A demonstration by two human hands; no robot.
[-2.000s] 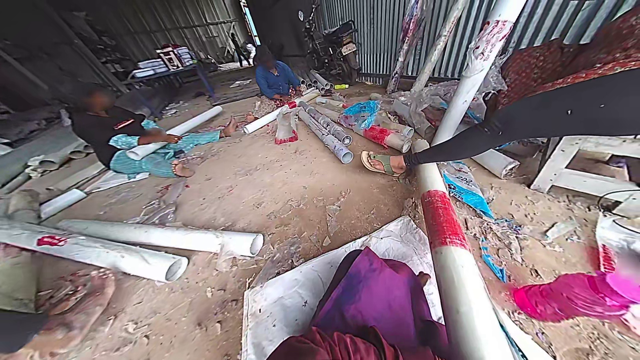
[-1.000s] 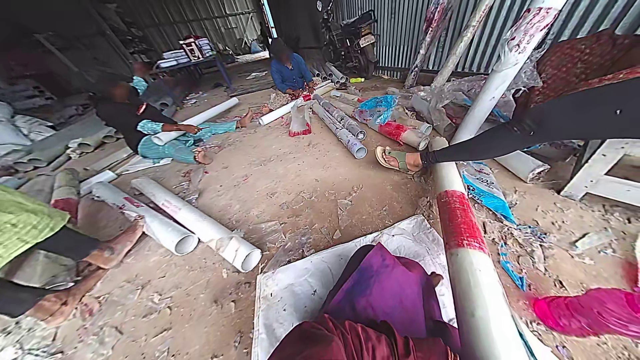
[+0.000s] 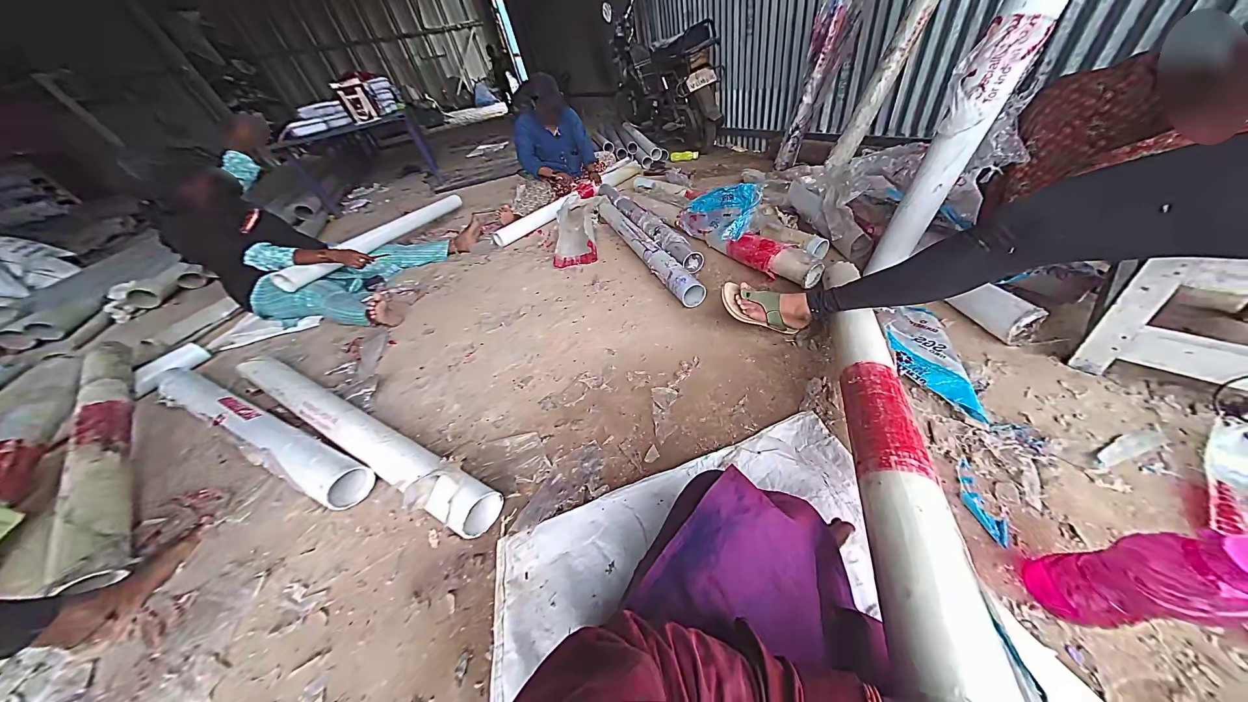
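Neither of my hands shows. A maroon garment (image 3: 682,663) and purple cloth (image 3: 746,565) cover my lap and legs at the bottom centre, over a white woven sheet (image 3: 575,556). Beside my legs, on the right, runs a thick white pipe with a red band (image 3: 885,419). Its near end leaves the bottom edge of the frame. A person's sandalled foot (image 3: 770,307) is at the pipe's far part. Two white pipes (image 3: 292,458) (image 3: 390,439) lie on the dirt floor to the left, their open ends toward me.
A seated person at left (image 3: 244,244) holds a white pipe (image 3: 370,244); another in blue (image 3: 556,141) sits farther back among pipes. Pink cloth (image 3: 1131,580) is at lower right. A white wooden frame (image 3: 1160,322), plastic scraps and a motorcycle (image 3: 673,78) also stand or lie about.
The view has shifted. The person in green at the left has mostly left the frame. A blurred head of the person at upper right has come into view.
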